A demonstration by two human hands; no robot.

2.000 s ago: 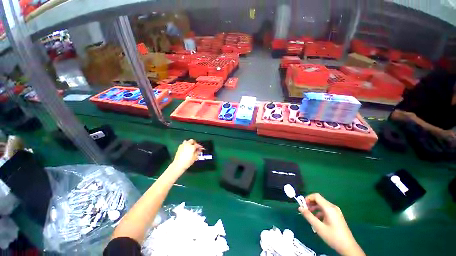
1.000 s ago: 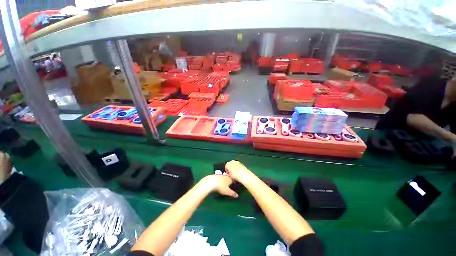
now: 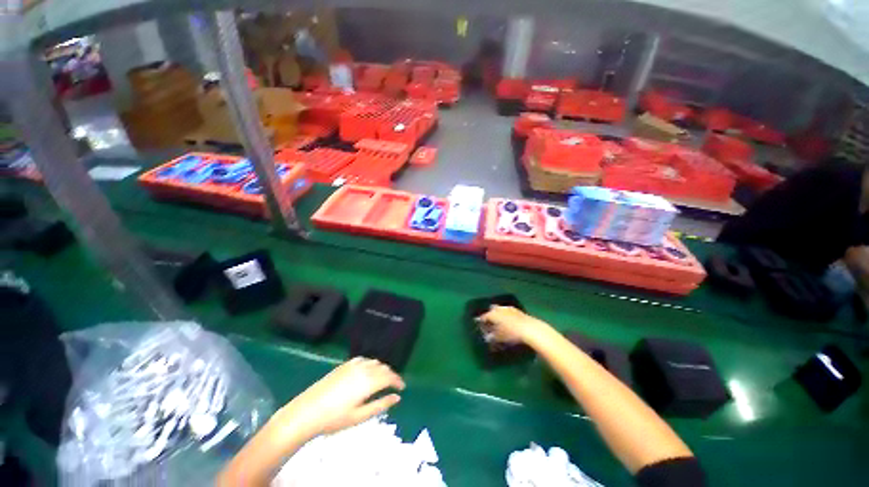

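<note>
My right hand (image 3: pixel 507 325) is at an open black box base (image 3: pixel 488 350) in the middle of the green belt, fingers in its opening; what they touch is hidden. My left hand (image 3: pixel 354 392) is above the white paper pile (image 3: pixel 367 457), fingers loosely spread, with nothing seen in it. A pile of white corded accessories (image 3: pixel 545 468) lies at the bottom, right of the paper. Black box lids stand left (image 3: pixel 386 323) and right (image 3: pixel 681 376) of the base. A black insert (image 3: pixel 311 312) lies further left; another is partly hidden behind my right forearm.
A clear plastic bag (image 3: pixel 157 404) of white corded accessories is at left. Red trays (image 3: pixel 591 263) with packs line the far side. Open black boxes with white contents stand at left (image 3: pixel 250 282) and far right (image 3: pixel 829 376). A metal post (image 3: pixel 250 124) rises at left. Another person's arm shows at right.
My hands have parted: the left has drawn back to the paper pile, the right stays at the box base. The boxes on the belt have shifted right in view, except the far-left ones, which moved less.
</note>
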